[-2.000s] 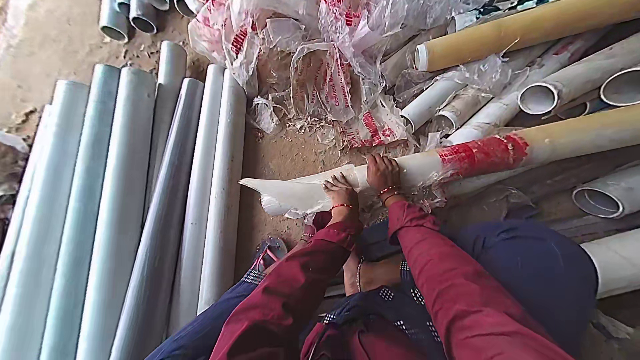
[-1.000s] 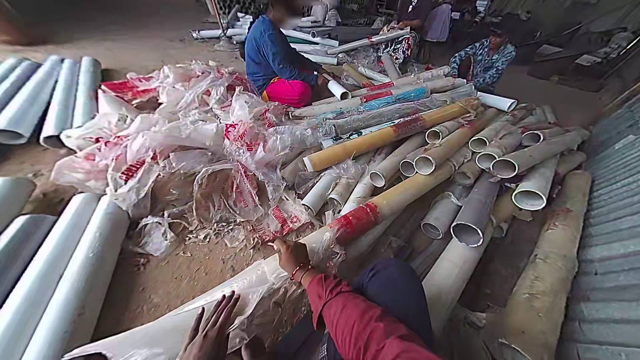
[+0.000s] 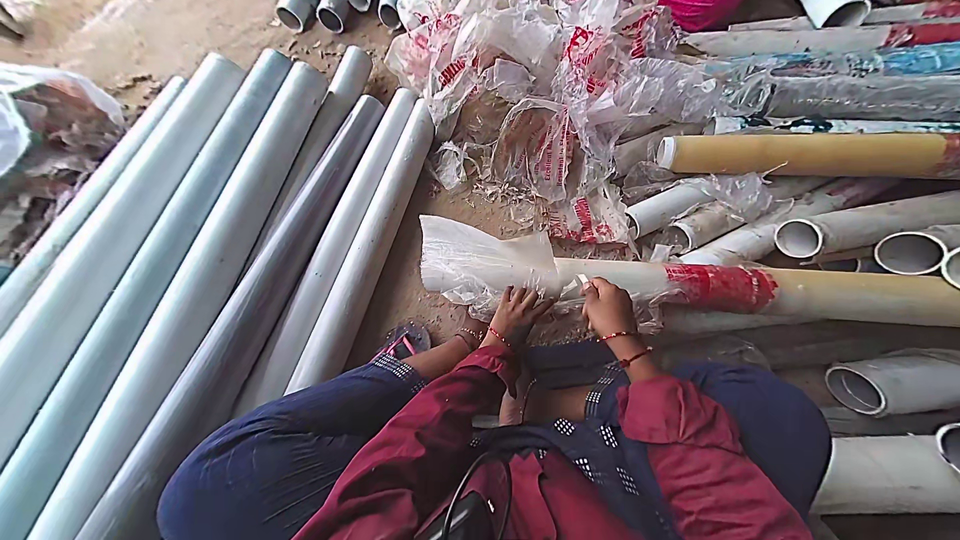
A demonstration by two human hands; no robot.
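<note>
Across in front of my lap lies a long plastic pipe (image 3: 847, 295), whitish at its left part and yellowed to the right, with a red printed band (image 3: 724, 288) between. Clear plastic film (image 3: 480, 259) wraps its left end and flares past it. My left hand (image 3: 517, 315) rests on the film at the pipe's near side, fingers spread and slightly bent. My right hand (image 3: 606, 304) is closed at the pipe's near edge, pinching a small whitish piece (image 3: 583, 280); whether it is film or a tool I cannot tell.
Grey and white pipes (image 3: 375, 247) lie side by side on the left. Torn printed plastic film (image 3: 555, 142) is heaped beyond the pipe. More pipes (image 3: 799, 238) are stacked at the right, one yellow (image 3: 810, 155). My sandalled foot (image 3: 409, 341) is near the left pipes.
The view has tilted back down. My left hand, flat and open over the film one second ago, now rests with bent fingers at the pipe's near side. My right hand now pinches a small piece.
</note>
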